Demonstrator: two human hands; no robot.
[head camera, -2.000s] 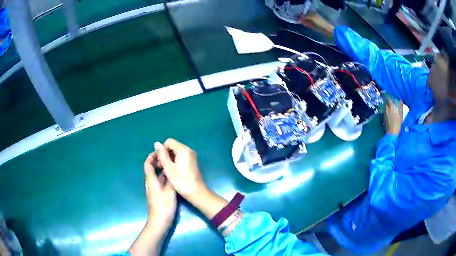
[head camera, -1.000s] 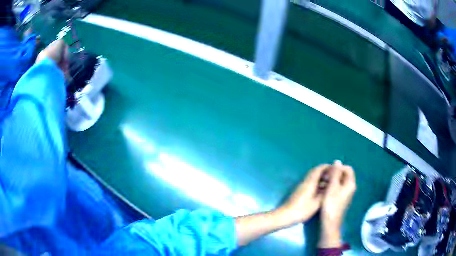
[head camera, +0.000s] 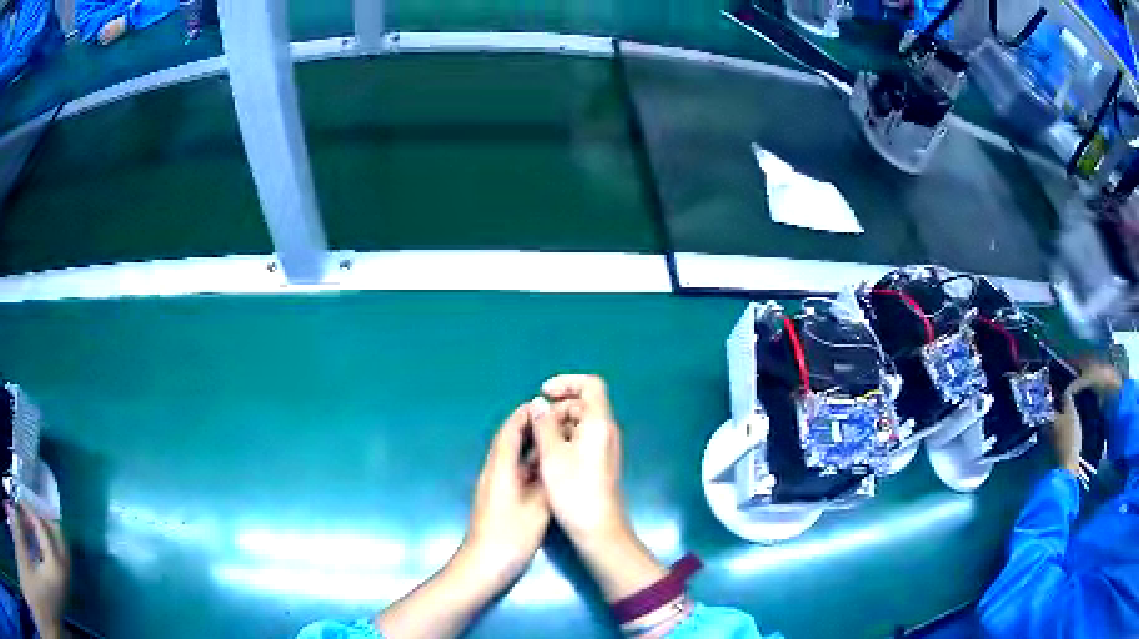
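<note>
My left hand (head camera: 506, 493) and my right hand (head camera: 581, 462) touch each other above the green bench. Their fingers are curled and closed. A small pale spot shows at a fingertip between them; I see no part held, but the space between the palms is hidden. My right wrist has a dark red band. To their right, apart from them, an open unit (head camera: 818, 362) lies on its side with a white round base (head camera: 737, 481), a blue circuit board (head camera: 847, 431) and a red wire (head camera: 797, 350).
Two more open units (head camera: 931, 337) lie close behind at the right, by another worker's hands (head camera: 1069, 418). At the left edge a hand (head camera: 40, 562) touches a white unit (head camera: 25, 443). A white rail (head camera: 500, 271), upright post (head camera: 275, 150) and white sheet (head camera: 806, 200) are beyond.
The view swung left, then back to the front. My hands stay together throughout. The three units at the right remain in a row.
</note>
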